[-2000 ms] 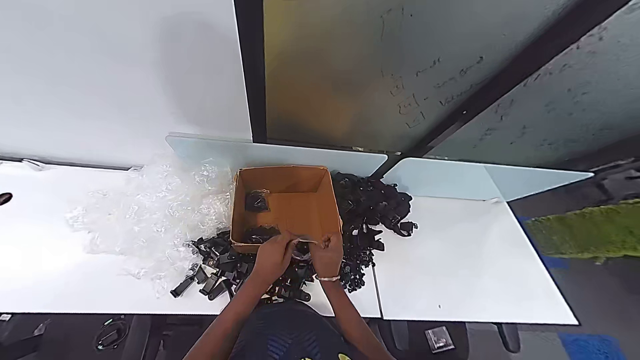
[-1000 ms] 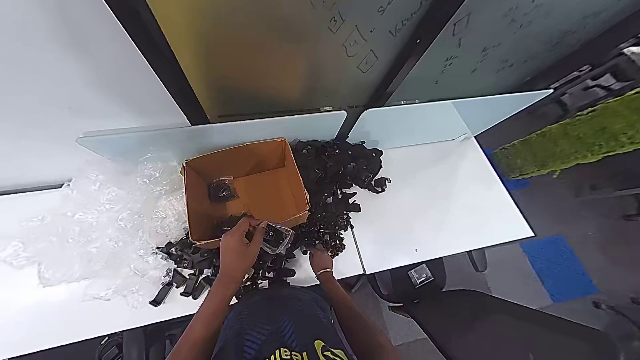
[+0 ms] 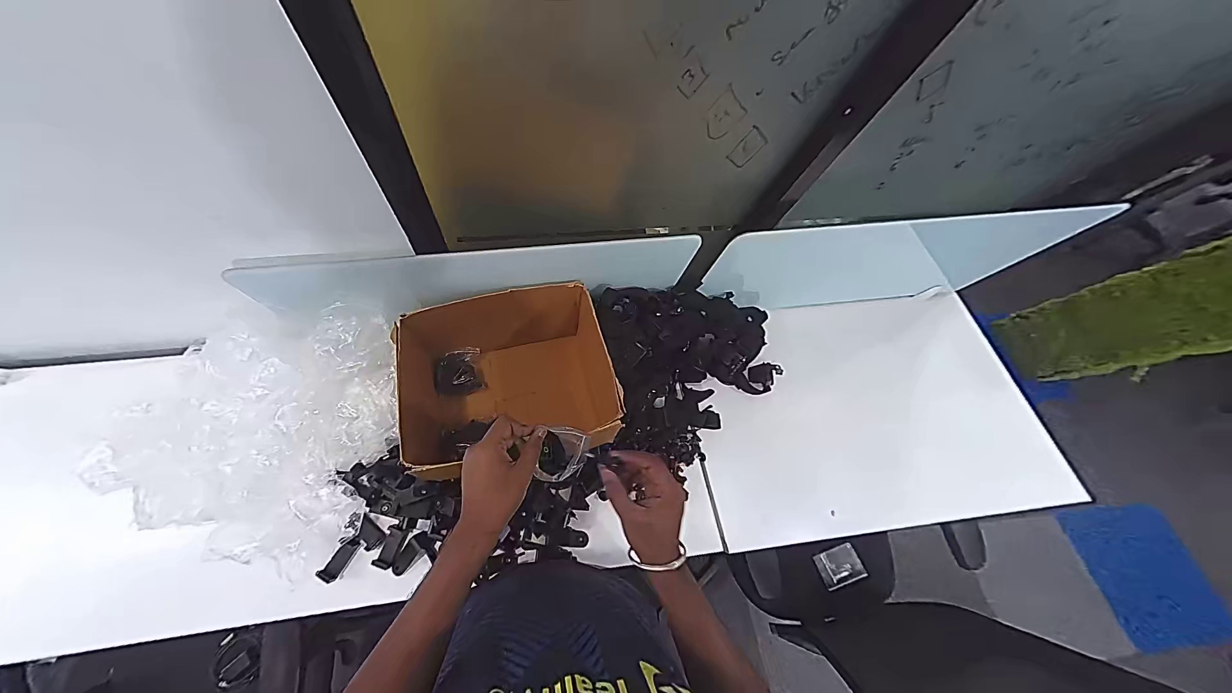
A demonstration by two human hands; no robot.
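My left hand (image 3: 499, 474) grips a clear plastic bag (image 3: 568, 452) with a dark part inside, over the near edge of an open cardboard box (image 3: 608, 371). Just right of the bag is my right hand (image 3: 647, 496), its fingers curled at a small black piece; whether they grip it is not clear. Inside the box lie a bagged black part (image 3: 458, 372) at the left and more dark pieces near the front. Black plastic parts (image 3: 399, 496) are heaped before the box, and a pile of black parts (image 3: 674, 337) lies along its right side.
Crumpled clear plastic bags (image 3: 260, 433) cover the white table (image 3: 866, 414) left of the box. A low glass divider (image 3: 481, 269) runs behind. Beyond the front edge, a dark chair (image 3: 818, 587) carries a small clear packet (image 3: 839, 566).
My right hand has risen from the black parts before the box toward the bag. The left hand still holds the bag at the box's near edge. The view has shifted.
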